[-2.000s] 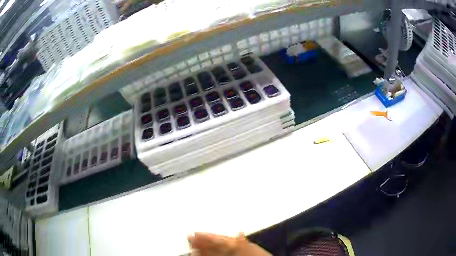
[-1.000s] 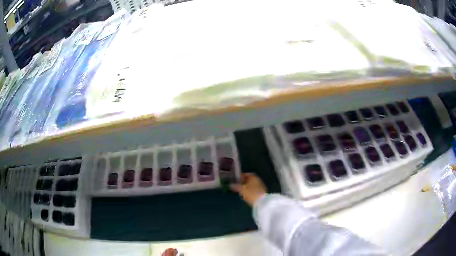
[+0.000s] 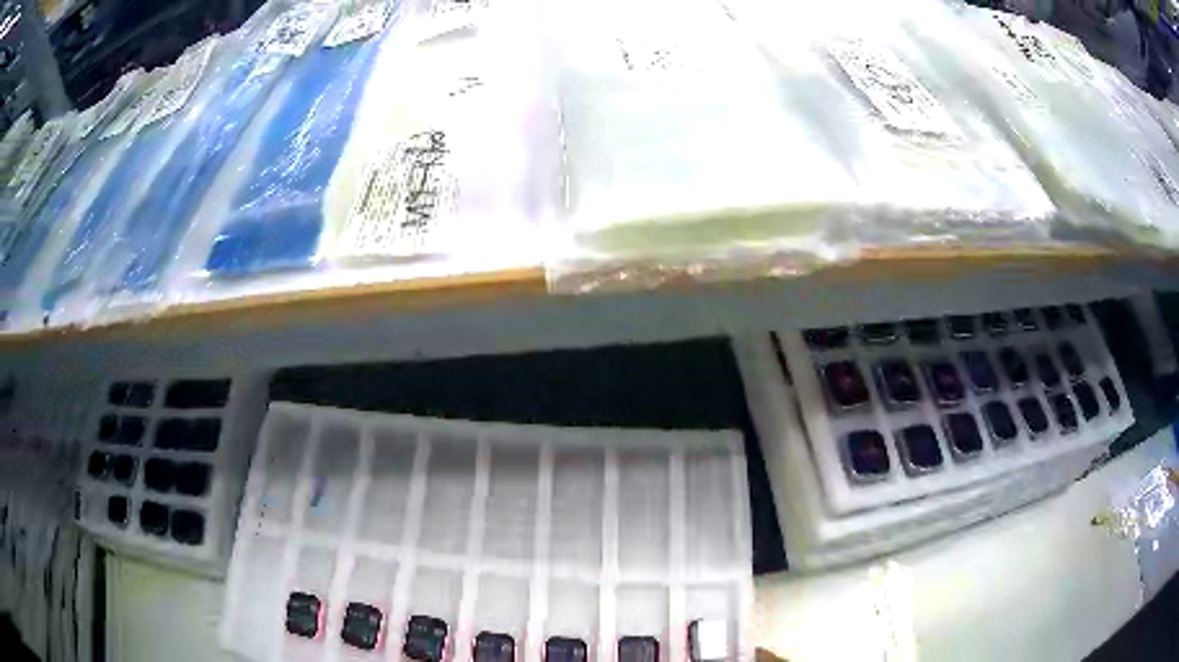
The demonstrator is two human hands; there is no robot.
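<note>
A white tray [image 3: 446,485] with long pockets lies low in the middle, its near edge cut off by the picture's bottom. Its near row holds several small black rounded-square units [image 3: 427,636] with pinkish edges. The rightmost near pocket shows a small white piece [image 3: 709,639]. The far pocket row shows no black units. A small skin-coloured sliver [image 3: 768,656] at the bottom edge, just right of the tray, may be my right hand; its fingers and grip are hidden. My left hand is out of the picture.
A tray stack [image 3: 840,516] with dark units stands at right, another filled tray [image 3: 223,515] at left. Dark green mat [image 3: 517,383] shows behind the middle tray. A shelf edge [image 3: 427,292] with clear-wrapped packs [image 3: 776,142] overhangs them.
The middle tray has come towards me off its place at the back. My right hand, at its right corner before, has dropped almost or fully out of view; my left hand has left view.
</note>
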